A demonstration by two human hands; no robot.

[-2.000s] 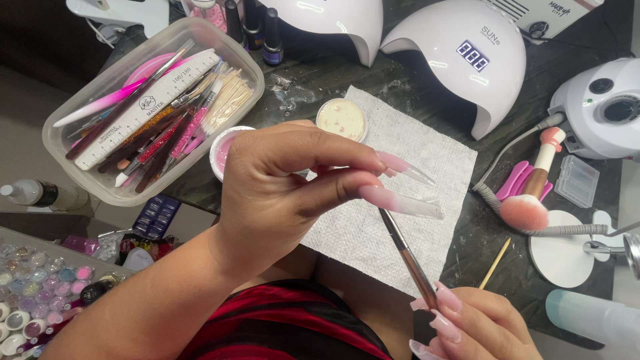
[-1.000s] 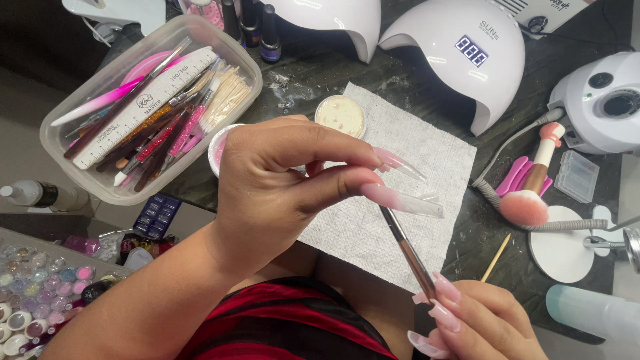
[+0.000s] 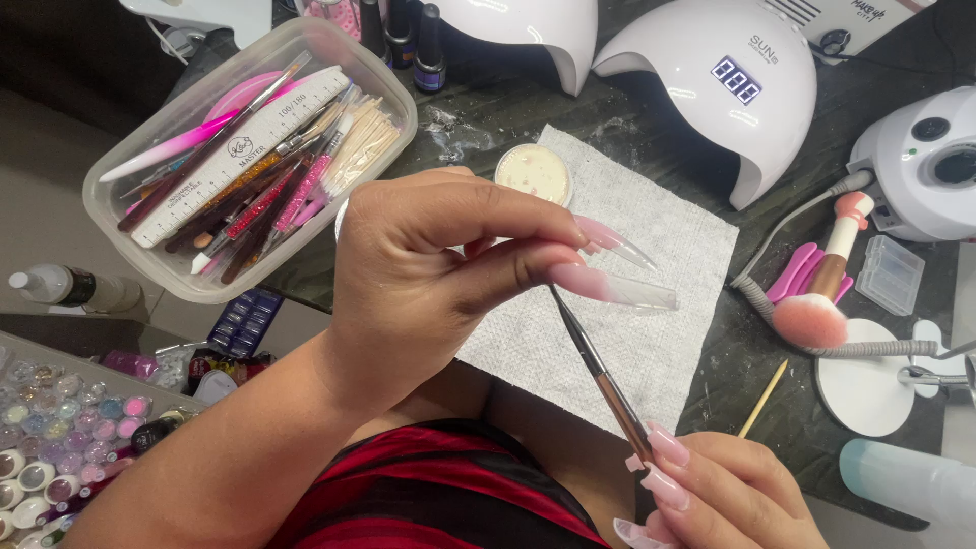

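Observation:
My left hand (image 3: 427, 244) is raised over the white paper towel (image 3: 656, 221), thumb and index finger close together. Both carry long pink nails with clear or whitish tips. In my right hand (image 3: 717, 488), at the lower right, is a slim brush (image 3: 610, 385) with a dark metal ferrule and brown handle, slanting up to the left thumb. Its bristles are hidden behind that thumb, so whether the left fingers pinch them cannot be told. Behind the left hand sits a round jar of cream-coloured material (image 3: 533, 174), on the towel's upper left edge.
A plastic tub (image 3: 400, 126) of brushes, a nail file and sticks stands upper left, near dark polish bottles (image 3: 429, 57). A white nail lamp (image 3: 709, 91) is at the back. Rightward lie a fluffy brush (image 3: 810, 320), a corded white device (image 3: 926, 164) and a wooden stick (image 3: 762, 400).

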